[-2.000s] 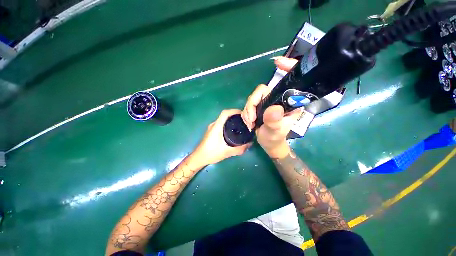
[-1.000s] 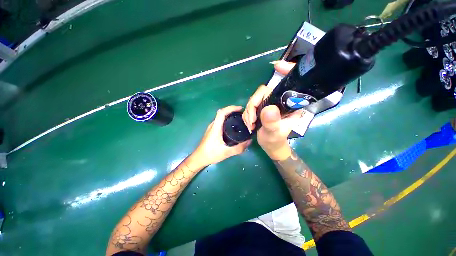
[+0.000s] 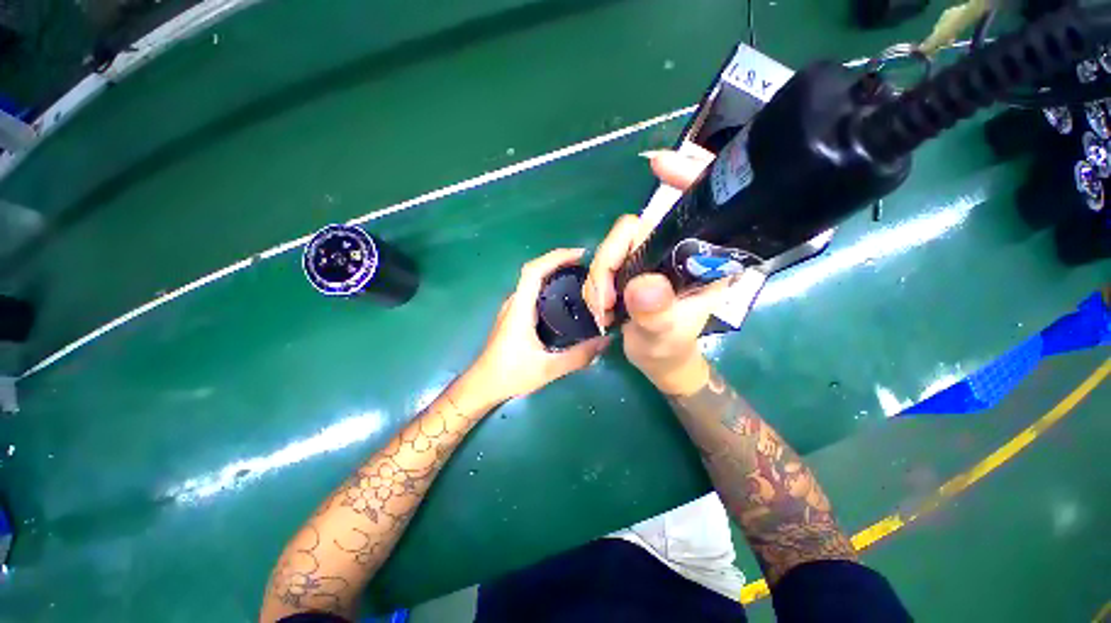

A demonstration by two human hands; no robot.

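My left hand point(image 3: 521, 347) is closed round a black cylindrical housing point(image 3: 565, 309), which stands with its dark round end up. My right hand point(image 3: 658, 304) grips a long black electric screwdriver point(image 3: 780, 164) with a blue-and-white badge. The driver slants down to the left, its lower end at the right edge of the housing. The bit and the contact point are hidden by my right fingers. A thick black cable point(image 3: 975, 91) leaves the driver's top.
A black housing with a bright ring end point(image 3: 341, 261) stands to the left, by the white line point(image 3: 487, 174). A white and grey box point(image 3: 755, 76) lies partly behind the driver. Several housings with shiny ends point(image 3: 1090, 177) are grouped at far right, above blue material point(image 3: 1005, 371).
The driver and both hands have shifted very slightly left, and the badge has turned a little. At the top, dark items on the belt have moved right. My grips are unchanged.
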